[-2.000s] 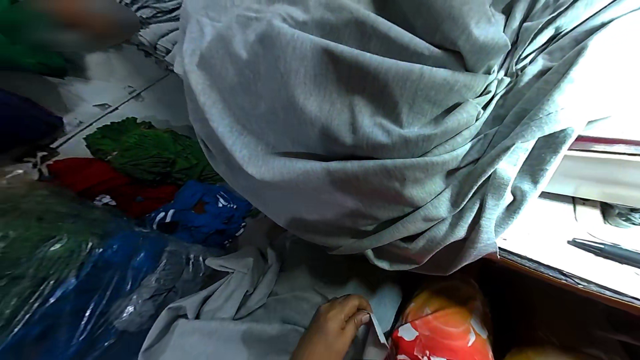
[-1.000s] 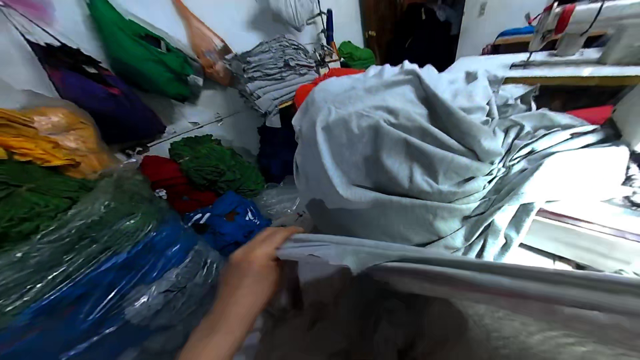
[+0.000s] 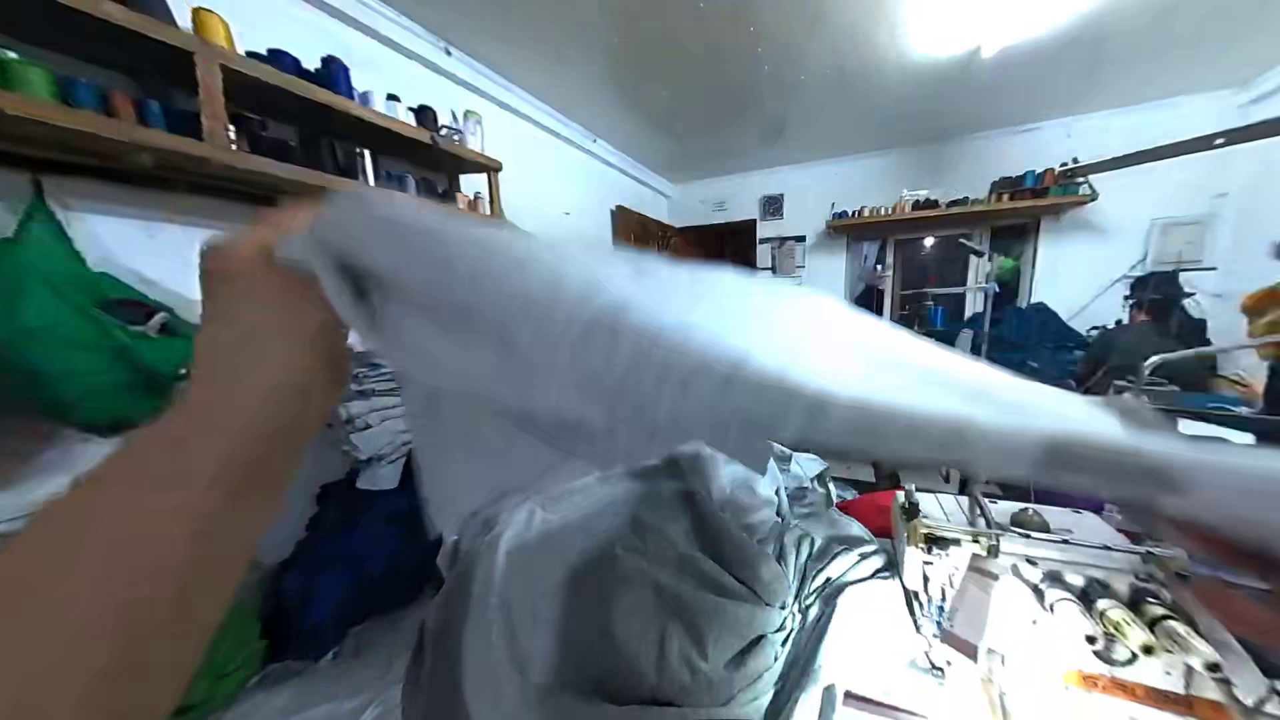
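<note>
Raised at the left, my left hand [image 3: 270, 270] is closed on one end of a light grey cloth [image 3: 620, 350]. The cloth stretches across the view, blurred by motion, to the right edge. There my right hand [image 3: 1225, 560] shows only as a dark blur beneath the cloth's end, and its fingers cannot be made out. Below the raised cloth lies a large heap of grey fabric [image 3: 640, 590], beside an industrial sewing machine [image 3: 930, 600] under bright light.
Thread cones stand on a wooden shelf [image 3: 340, 110] at upper left. A green cloth bag [image 3: 80, 320] hangs below it. Folded grey garments [image 3: 375, 410] are stacked behind my arm, above dark blue fabric [image 3: 350, 550]. A person in a hat [image 3: 1150, 340] is at the far right.
My left hand has risen from low in the view, lifting the grey cloth's edge above the heap. The view has tilted up sharply to the shelves and ceiling.
</note>
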